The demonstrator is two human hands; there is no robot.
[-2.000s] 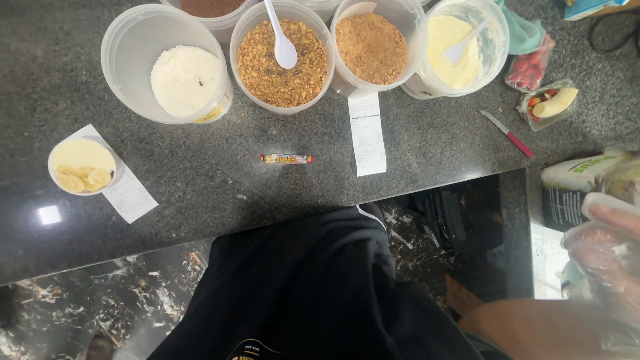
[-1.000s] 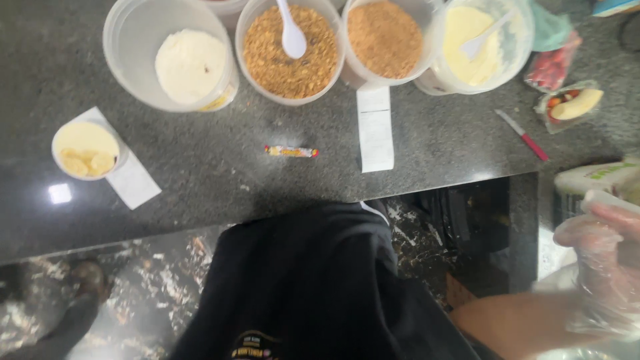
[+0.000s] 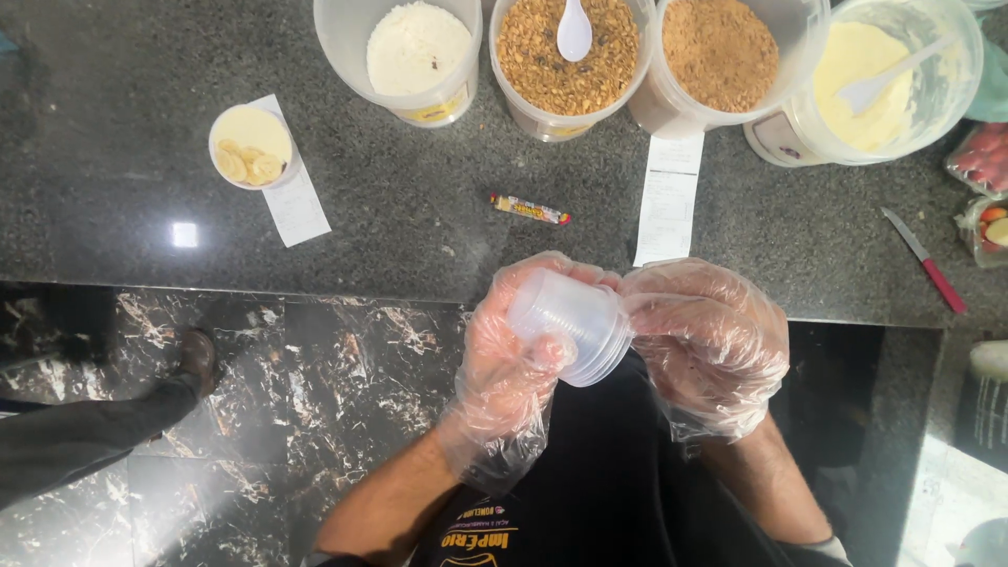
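My left hand (image 3: 512, 354), in a clear plastic glove, is closed around a stack of small clear plastic cups (image 3: 571, 327) over the counter's front edge. My right hand (image 3: 705, 339), gloved too, has its fingers on the rims at the stack's right end. Beyond my hands lies a wrapped candy stick (image 3: 529, 209). A printed paper slip (image 3: 669, 201) lies to its right, and another slip (image 3: 298, 206) is partly under a tub with cream and banana slices (image 3: 252, 147) at the left.
Along the back stand buckets of white powder (image 3: 417, 51), granola (image 3: 567, 71), brown powder (image 3: 717, 59) and cream-coloured powder (image 3: 866, 94). A red-handled knife (image 3: 925, 264) and packs of fruit (image 3: 984, 157) lie at the right. A person's leg (image 3: 102, 441) is on the floor at left.
Both my hands have come to the middle with the stack of cups. Earlier only one gloved hand showed, at the right edge. A person's leg has come further into view at the left.
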